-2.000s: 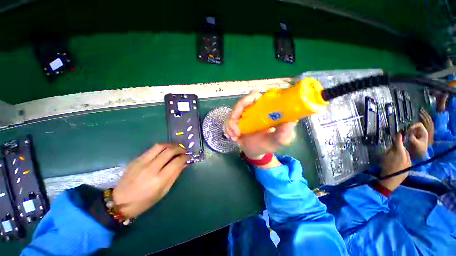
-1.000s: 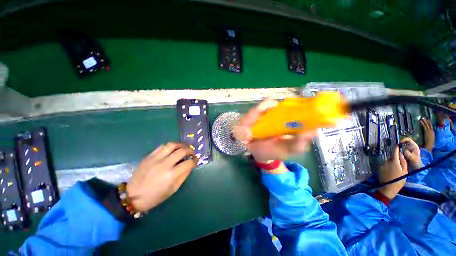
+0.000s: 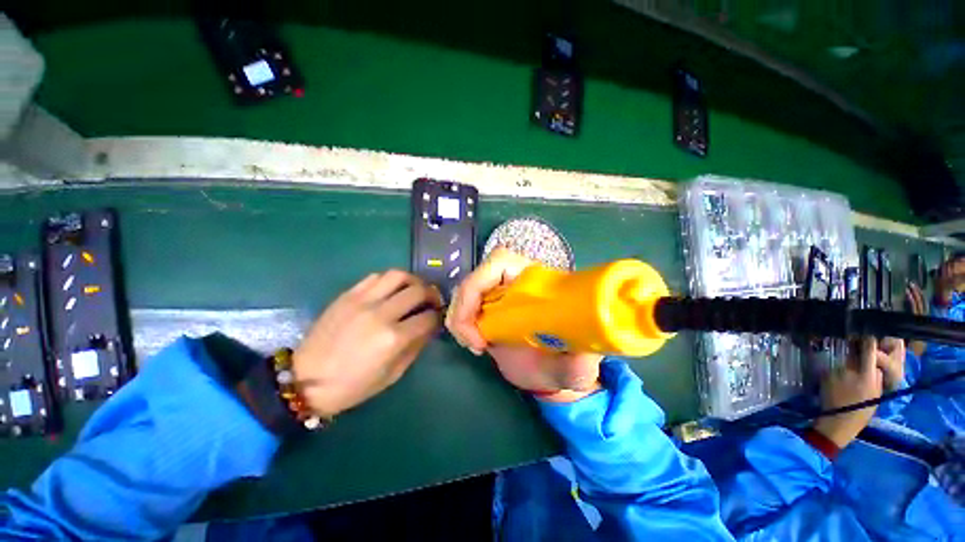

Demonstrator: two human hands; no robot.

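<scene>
A black phone body (image 3: 445,235) with a white label lies on the green bench, its lower end covered by my hands. My left hand (image 3: 368,341) rests with its fingertips at the lower left of the phone body; whether they hold a small part cannot be seen. My right hand (image 3: 519,344) grips the yellow electric screwdriver (image 3: 582,309), held nearly level with its tip end toward the phone body's lower end. The tip is hidden by my fingers. The round screw dish (image 3: 532,241) lies right of the phone body, partly covered by the right hand.
Two phone bodies (image 3: 87,307) lie at left. A clear plastic tray (image 3: 738,371) stands at right, with another person's hands (image 3: 853,397) beside it. Several phone bodies (image 3: 558,97) lie on the green belt behind the pale rail (image 3: 265,159). The black screwdriver cable (image 3: 757,314) runs right.
My right hand has moved the screwdriver from above the screw dish leftward to the phone body's lower end, uncovering more of the dish. The view has shifted, and belt phones appear farther right.
</scene>
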